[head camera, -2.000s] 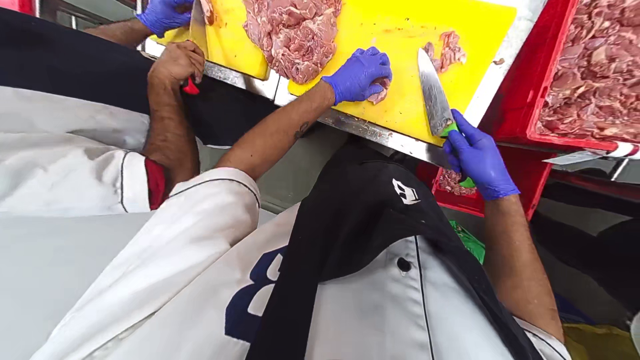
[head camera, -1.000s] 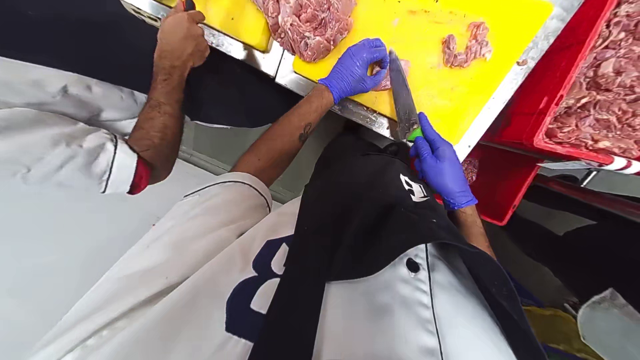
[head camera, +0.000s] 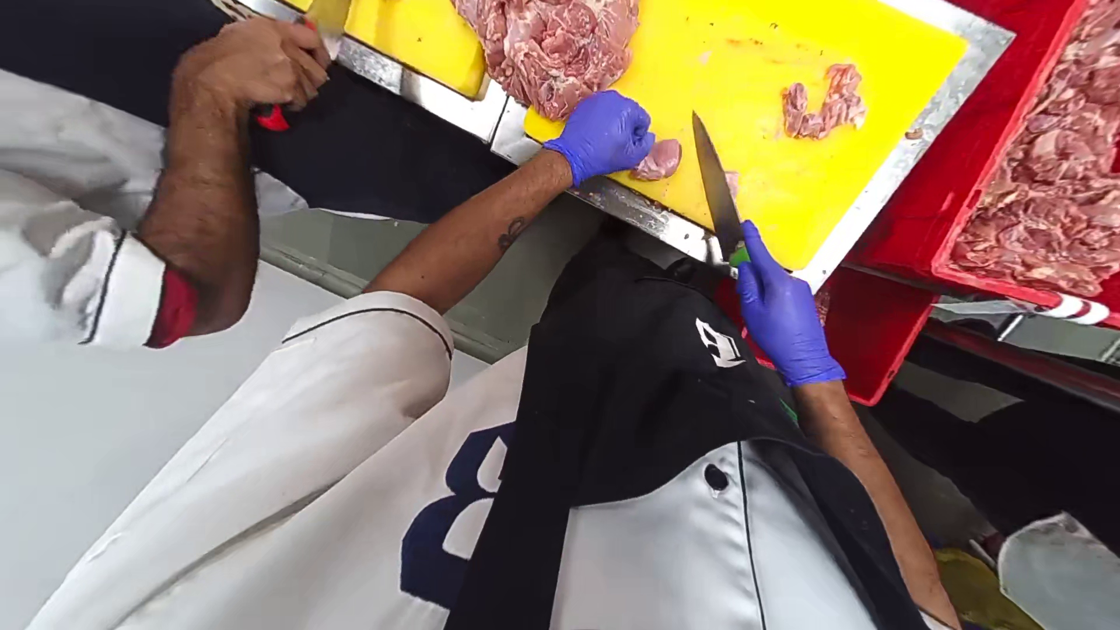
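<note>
My left hand (head camera: 610, 136), in a blue glove, has curled fingers beside a piece of raw meat (head camera: 659, 161) near the front edge of a yellow cutting board (head camera: 744, 96). Whether the fingers grip this piece cannot be told. My right hand (head camera: 781, 302), also gloved in blue, is closed on the green handle of a knife (head camera: 718, 188), whose blade points away over the board. A small scrap of meat (head camera: 731, 183) lies by the blade. Behind my left hand sits a large pile of raw meat (head camera: 560, 48); trimmed pieces (head camera: 825, 105) lie farther right.
A red crate (head camera: 971, 175) full of raw meat (head camera: 1050, 192) stands at the right, with another red container (head camera: 875, 332) lower down. The metal counter edge (head camera: 647, 217) borders the board. At the left, a co-worker's bare hand (head camera: 254, 66) holds a red-handled knife beside a second yellow board (head camera: 420, 39).
My right hand has moved the knife away from my left hand since one second ago. The piece of meat by my left hand now shows more fully. The co-worker's hand has moved too.
</note>
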